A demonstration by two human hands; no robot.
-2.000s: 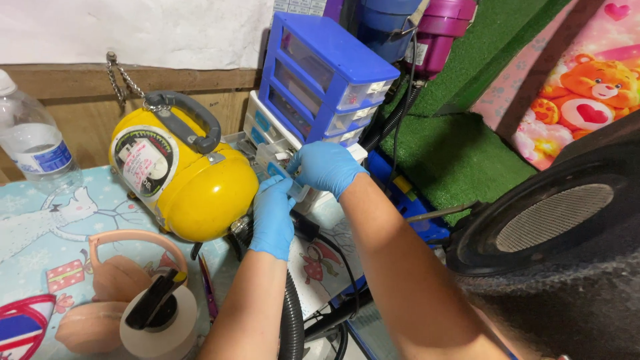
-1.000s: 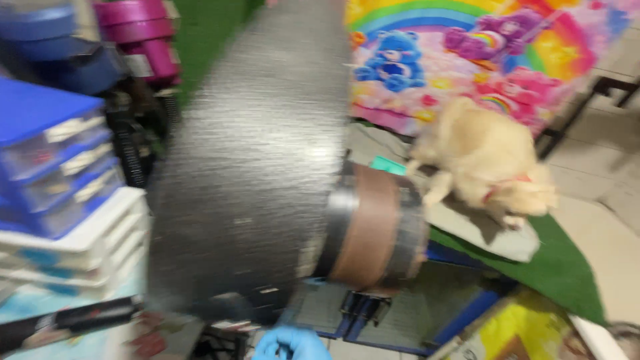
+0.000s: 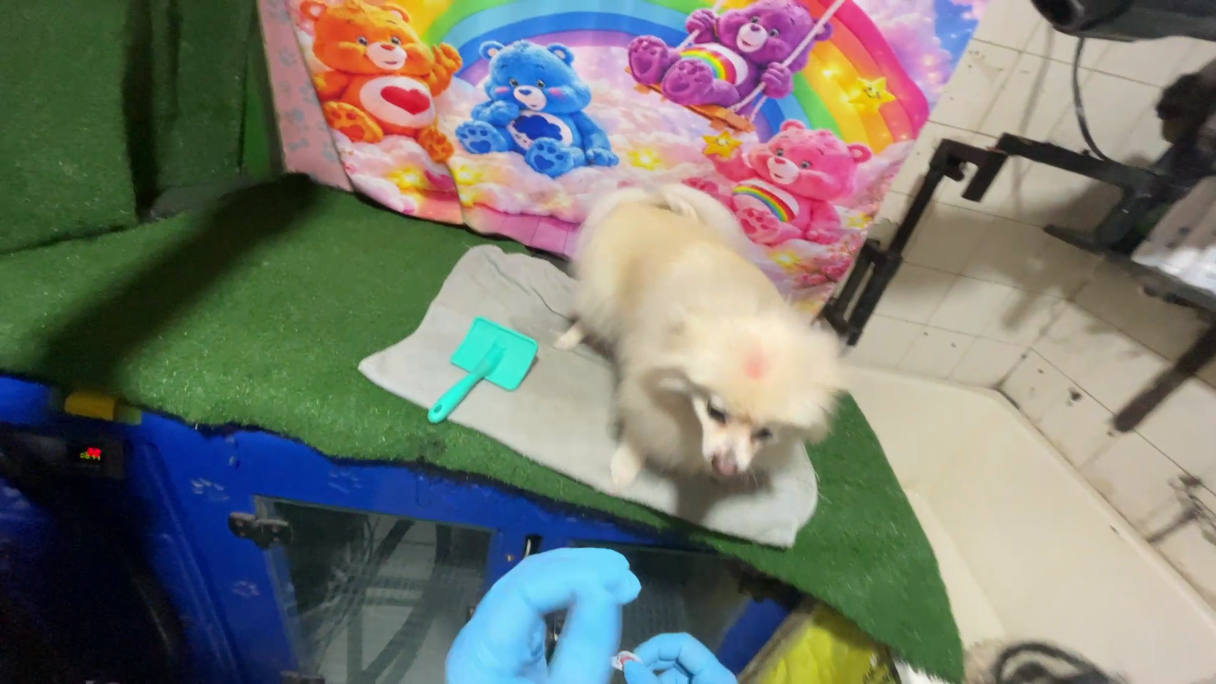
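At the bottom of the head view are my two hands in light blue gloves. My left hand [image 3: 541, 617] has its fingers curled; whether it holds anything is hidden. Close on its right, my right hand [image 3: 676, 657] pinches a small whitish-and-red item [image 3: 625, 659], too small to name. Beyond them a fluffy cream dog [image 3: 684, 313] stands on a grey cloth [image 3: 541, 418], its head lowered, with a reddish mark on top. A teal slicker brush [image 3: 489, 361] lies on the cloth to the dog's left.
Artificial green turf [image 3: 237, 313] covers the table top, its edge above blue cabinets [image 3: 370, 484] with glass doors. Behind the dog hangs a colourful bear-print backdrop [image 3: 608, 95]. A pale tub [image 3: 1026, 503] and a black metal arm [image 3: 902, 237] are at the right.
The view has swung right, from the drawer unit and yellow machine to the dog. The dog, lying or crouched a second ago, now stands. Both hands have left the drawers.
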